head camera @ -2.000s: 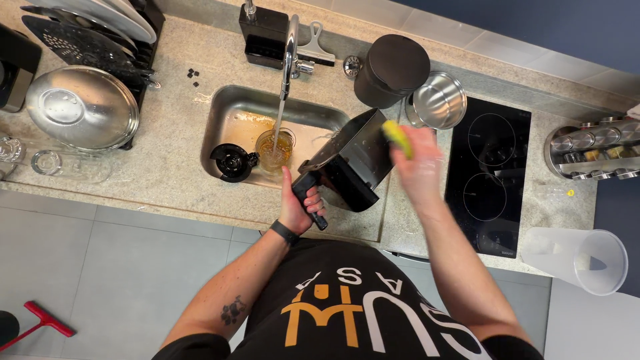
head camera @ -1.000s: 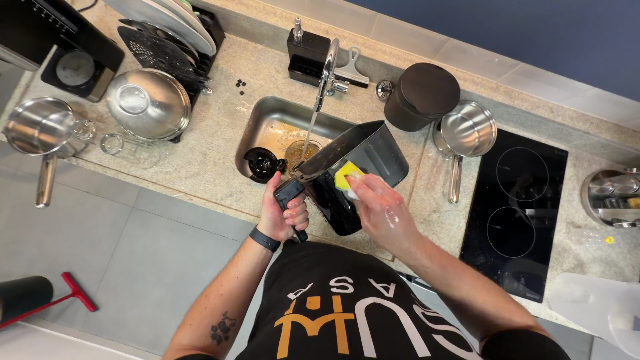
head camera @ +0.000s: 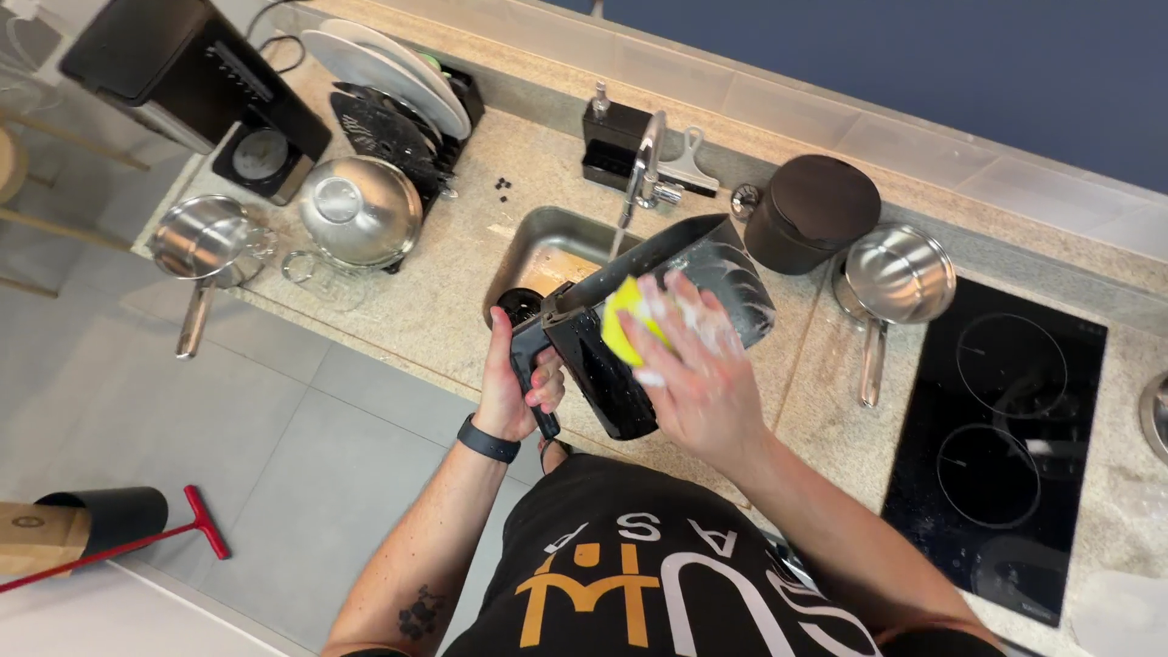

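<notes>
My left hand (head camera: 516, 383) is closed around the handle of a black air fryer basket drawer (head camera: 607, 379), which is tilted over the front edge of the steel sink (head camera: 538, 224). In my right hand (head camera: 698, 365), covered in suds, is a yellow sponge (head camera: 630, 319) pressed against the drawer's side. Soap streaks show on the drawer's grey surface. Behind it, water runs from the chrome faucet (head camera: 650, 155). A round black part (head camera: 518, 305) lies in the sink, partly hidden by the drawer and my left hand.
Right of the sink are a black canister (head camera: 812, 210), a steel saucepan (head camera: 899, 274) and a glass cooktop (head camera: 999, 447). To the left stand an upturned steel bowl (head camera: 360, 210), a dish rack with plates (head camera: 392, 78), another saucepan (head camera: 201, 237) and a coffee maker (head camera: 182, 73).
My right hand has brought the sponge from beyond the drawer's far side onto its near side. Whitish suds streaks now show on the drawer. The view has shifted left.
</notes>
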